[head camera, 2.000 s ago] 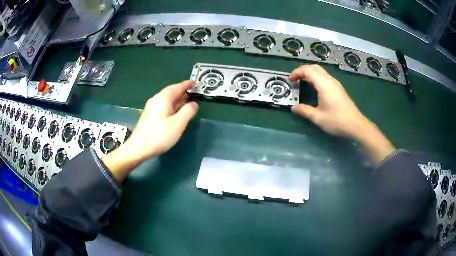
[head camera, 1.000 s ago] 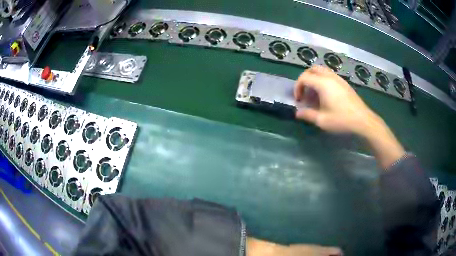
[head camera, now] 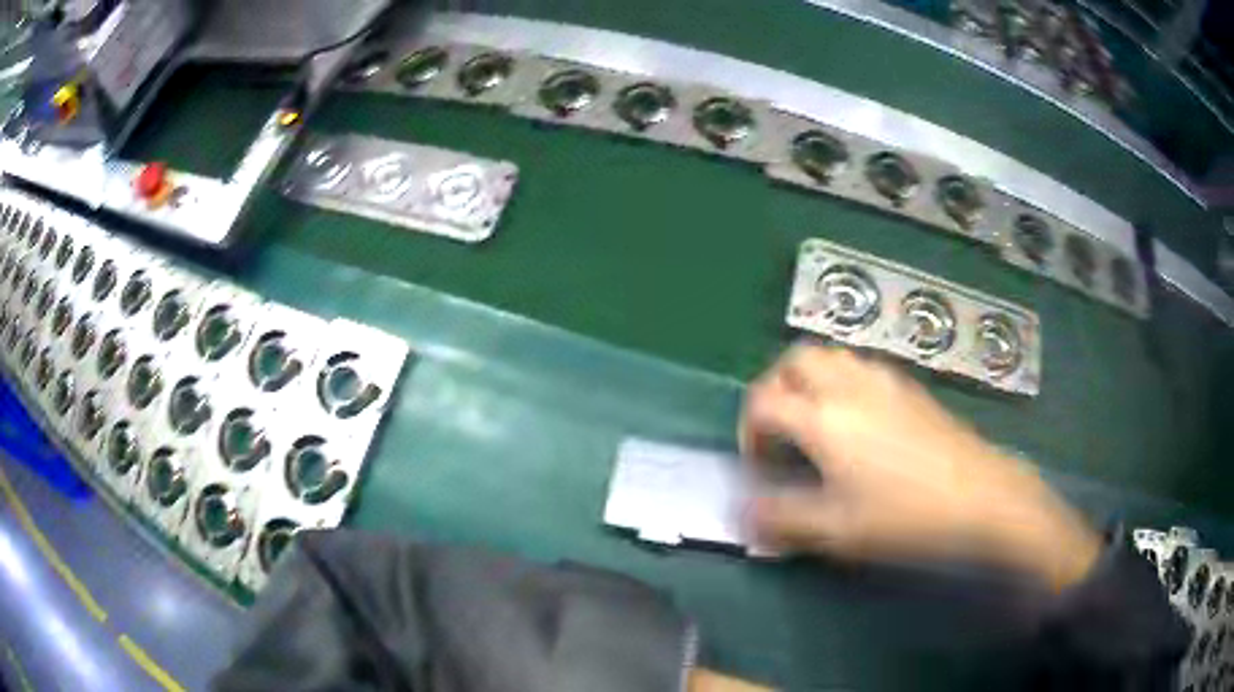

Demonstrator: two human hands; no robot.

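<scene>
The flat cover plate (head camera: pixel 670 489) lies low over the green surface in front of me. My right hand (head camera: pixel 880 466) is blurred and grips its right end between thumb and fingers. A loaded three-disc panel (head camera: pixel 896 319) lies on the belt just beyond my right hand. A second loaded panel (head camera: pixel 393 187) lies on the belt near the machine at the left. My left hand is cut off by the bottom edge; only its sleeve (head camera: pixel 501 615) and a strip of wrist show.
Overlapping rows of three-hole panels (head camera: pixel 203 385) stand at the left, with more at the right edge (head camera: pixel 1191 581). Panels line the guide rail (head camera: pixel 758 88) at the back. The machine frame with a red stop button (head camera: pixel 153 183) is at the upper left.
My right hand has brought the cover plate off the loaded panel and back towards me, uncovering the discs. The loaded panels appear farther right in view. My left hand has dropped out of the picture.
</scene>
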